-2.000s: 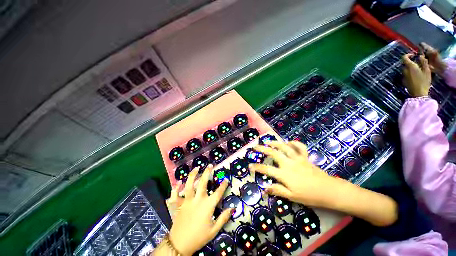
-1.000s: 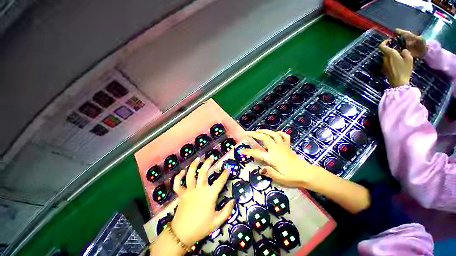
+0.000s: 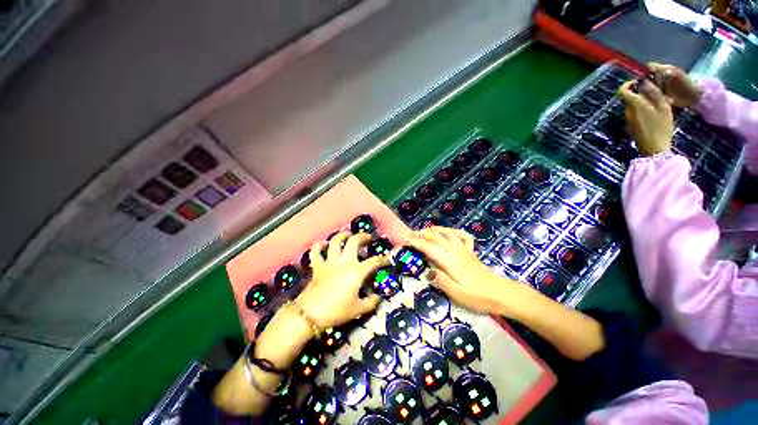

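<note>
Round black smartwatch heads [image 3: 380,354] lie in rows on a beige cardboard sheet [image 3: 509,362], most with small coloured squares lit on the screen. The sheet lies over a salmon board [image 3: 264,256], where more watches with small dots show at the back. My left hand [image 3: 339,283] is palm down over the back rows, fingers apart, its thumb by a watch with a green and blue screen [image 3: 386,281]. My right hand [image 3: 455,264] is beside another blue-lit watch [image 3: 410,260], fingertips at its edge. Whether either hand grips a watch cannot be told.
A clear tray of dark watches [image 3: 516,217] lies right of the board. Beyond it another worker's hands [image 3: 649,112] are over a further tray [image 3: 589,106]. A clear tray edge [image 3: 176,393] shows lower left. A picture sheet [image 3: 193,196] is on the grey back panel.
My left hand has moved up and right over the back rows, uncovering watches at the sheet's left. My right hand has shifted slightly lower. The view has swung, moving the board left in the picture.
</note>
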